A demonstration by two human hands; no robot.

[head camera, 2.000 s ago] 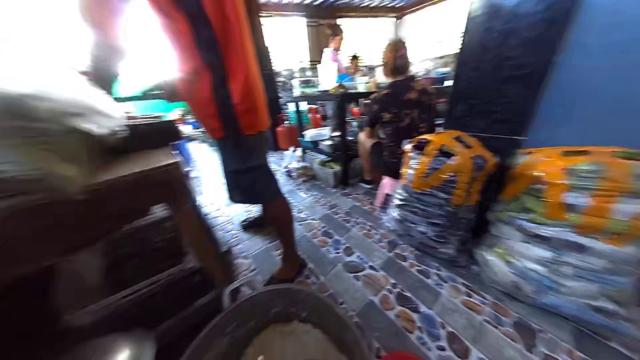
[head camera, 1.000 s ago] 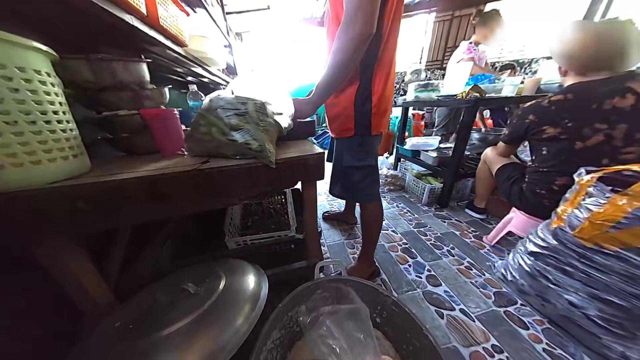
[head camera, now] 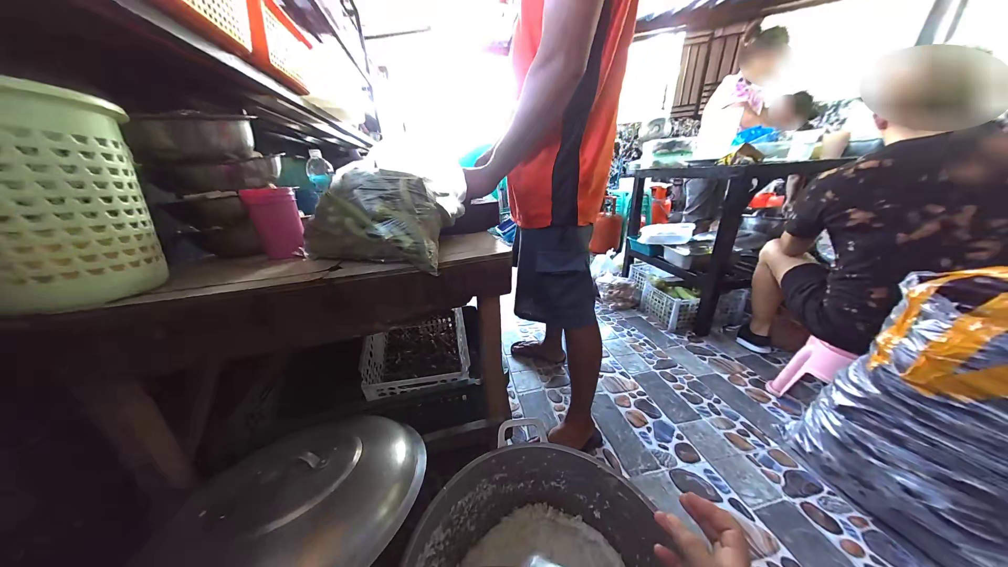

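Observation:
A large metal pot [head camera: 449, 504] with a white handle stands at the bottom centre, and white rice [head camera: 539, 535] lies inside it. At the pot's right rim is my right hand [head camera: 705, 535], its fingers spread and nothing visible between them. A small piece of clear, shiny material [head camera: 539, 561] shows over the rice at the frame's lower edge; what holds it is hidden. My left hand is out of view. To the pot's left leans a round metal lid [head camera: 315, 488] with a small handle on top.
A wooden table [head camera: 370, 291] holds a green perforated basket [head camera: 71, 197], a pink cup [head camera: 272, 222] and a filled plastic bag [head camera: 378, 213]. A standing person [head camera: 567, 157] is beyond the pot. At right are a seated person [head camera: 890, 220] and a taped, wrapped bundle [head camera: 913, 417].
The clear plastic bag seen over the pot a second ago has moved down, mostly out of view, baring the rice. My right hand has come into fuller view at the rim.

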